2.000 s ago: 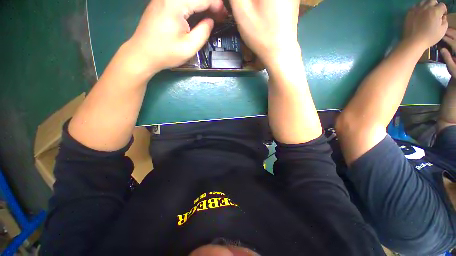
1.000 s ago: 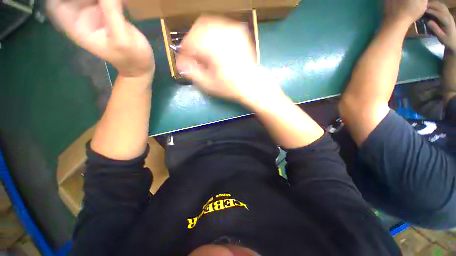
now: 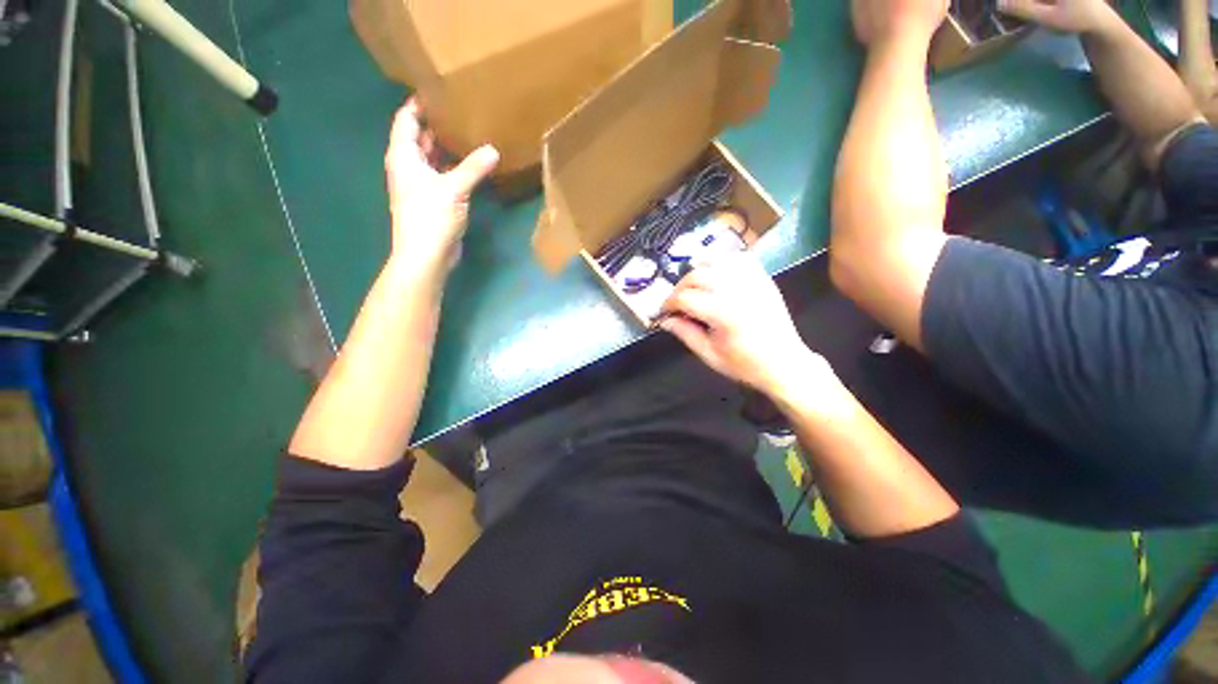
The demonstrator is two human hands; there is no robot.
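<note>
An open brown product box [image 3: 771, 211] sits turned at an angle near the table's front edge, its lid [image 3: 628, 127] raised on the far-left side. A coiled black cable [image 3: 688, 207] and whitish items [image 3: 708, 241] lie inside. My right hand [image 3: 732, 314] has its fingers curled over the near wall of this box and covers part of it. A second brown carton [image 3: 521, 67] stands behind and to the left, its contents not visible. My left hand [image 3: 430, 194] is at its near-left corner, thumb and fingers spread, seemingly touching it.
A green table [image 3: 521, 321] carries the boxes. At right, another person's arms [image 3: 888, 160] reach to another open box [image 3: 964, 40]. A pipe-frame rack [image 3: 134, 241] stands at left, with blue framing [image 3: 80, 548] below. Part of a brown carton [image 3: 441, 515] shows below the table edge.
The open box with the coiled cable now shows at an angle near the front edge. My left hand has moved right to the other carton; my right hand has moved to the open box's near wall.
</note>
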